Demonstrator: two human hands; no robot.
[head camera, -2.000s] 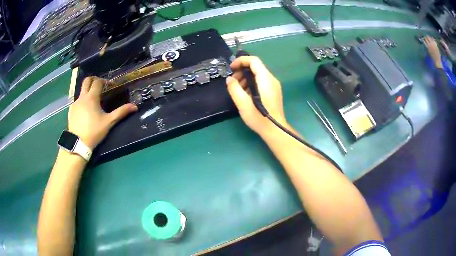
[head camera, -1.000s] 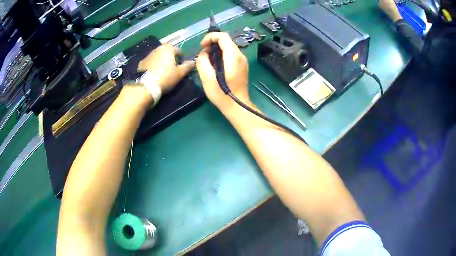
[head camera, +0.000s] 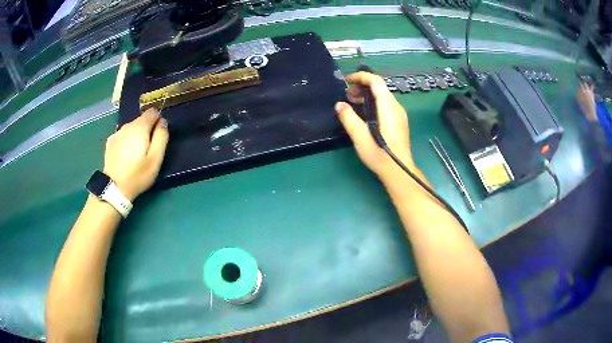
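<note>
My left hand (head camera: 137, 151) is over the left end of the black base plate (head camera: 282, 120), thumb and finger pinched on a thin strand of solder wire (head camera: 163, 104) that points up by the brass-coloured bar (head camera: 201, 86). My right hand (head camera: 379, 120) is at the plate's right edge, closed around the dark soldering iron (head camera: 369, 100); its cord runs back over my forearm and its tip is hard to make out. A circuit board strip (head camera: 426, 82) lies on the bench beyond my right hand. No board lies on the plate.
The green solder spool (head camera: 231, 273) stands near the front edge. Tweezers (head camera: 453, 174), the iron holder (head camera: 473, 117), its sponge (head camera: 492, 169) and the soldering station (head camera: 523, 110) are at right. The black stand (head camera: 184, 33) rises behind the bar. Another person's hand (head camera: 587, 97) shows far right.
The circuit board strip has left the plate; a strip now lies beyond my right hand. My left hand has moved back to the plate's left end, and my right hand still holds the iron.
</note>
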